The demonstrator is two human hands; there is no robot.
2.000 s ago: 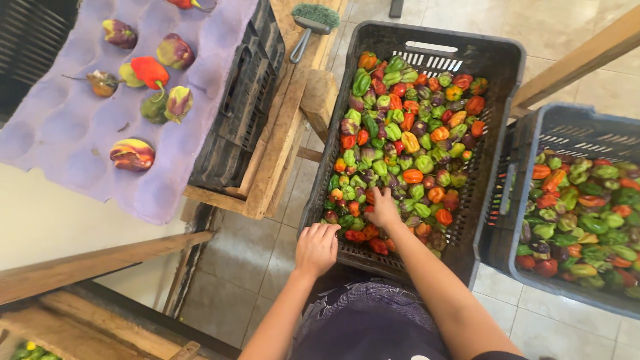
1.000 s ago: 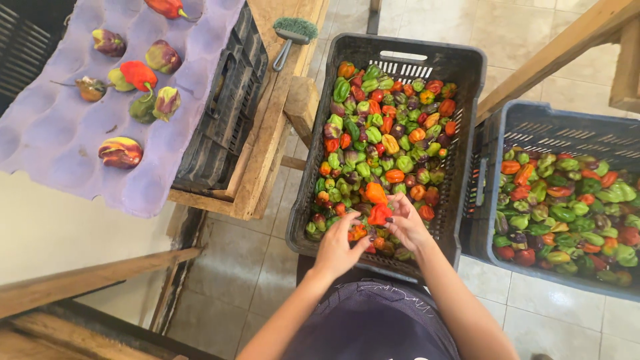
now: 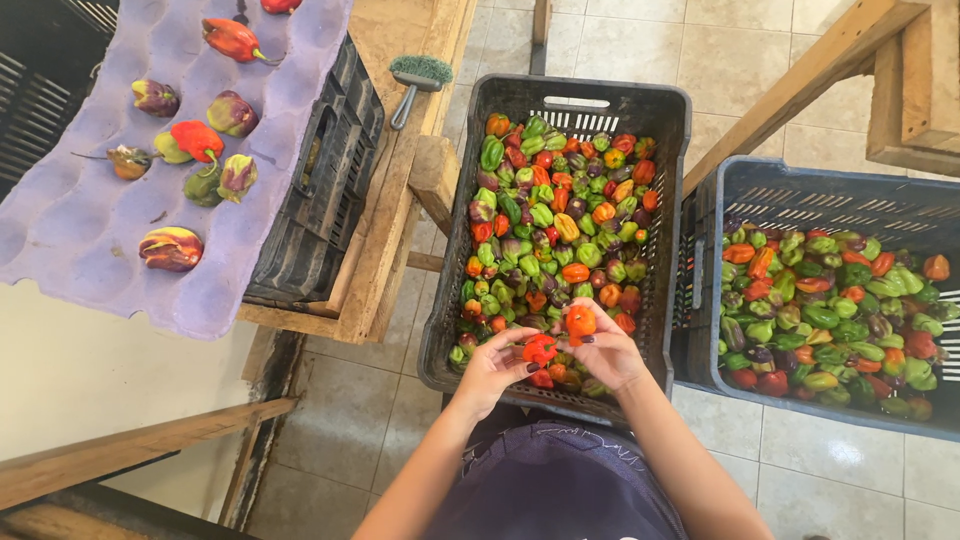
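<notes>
Over the near end of a black plastic crate [image 3: 679, 225], my left hand [image 3: 499, 367] holds a red pepper [image 3: 539, 349] between thumb and fingers. Beside it my right hand [image 3: 609, 352] grips an orange pepper [image 3: 580, 321]. The two peppers are close together; whether they touch I cannot tell. Beneath my hands lie many small wrinkled peppers [image 3: 568, 227], green, orange, red and purple. At the upper left, a purple egg tray [image 3: 97, 217] carries several peppers, among them a red one [image 3: 196, 140] and a yellow-and-purple one [image 3: 170, 249].
A blue-grey crate [image 3: 709, 315] of mixed peppers stands at the right. Another black crate [image 3: 322, 187] is under the egg tray on a wooden table [image 3: 390, 225], where a green-bristled brush [image 3: 420, 71] lies. Wooden beams [image 3: 802, 90] cross at the upper right and lower left.
Two seconds ago both hands were down at the crate's near end; now they are raised together, each with a pepper. Since one second ago, the red and orange peppers have moved slightly apart.
</notes>
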